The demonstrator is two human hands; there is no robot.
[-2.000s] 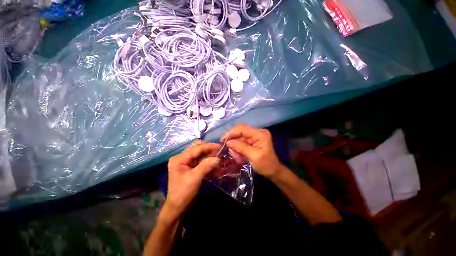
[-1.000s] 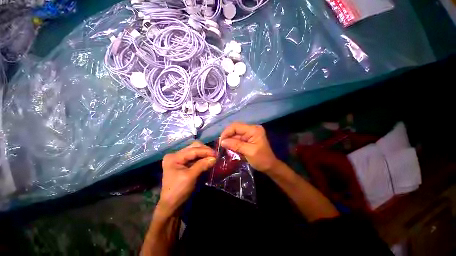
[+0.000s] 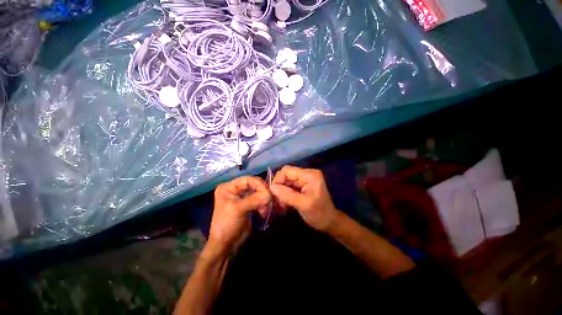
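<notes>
A small clear bag (image 3: 268, 212) hangs edge-on between my hands, just in front of the bench edge; it shows as a thin shiny line. My left hand (image 3: 239, 206) pinches it from the left with thumb and forefinger. My right hand (image 3: 303, 192) pinches it from the right, close to the left fingertips. Whether its mouth is open cannot be seen. Coiled pale lilac cables (image 3: 211, 106) lie heaped on the bench beyond my hands. White round pucks (image 3: 288, 96) lie at the heap's right and near edges. A plug with a dark tip (image 3: 240, 161) points toward me.
Crinkled clear plastic sheeting (image 3: 80, 178) covers the green bench. A stack of empty bags with a red band (image 3: 425, 13) lies at the back right. Blue and clear film (image 3: 68, 11) is at the back left. A red stool (image 3: 403, 197) with folded white cloth or paper (image 3: 459, 212) stands at right.
The bag, earlier spread and hanging between my hands, now shows as a thin edge. My left hand has moved slightly right, and the hands are closer together. The cable heap has stayed put.
</notes>
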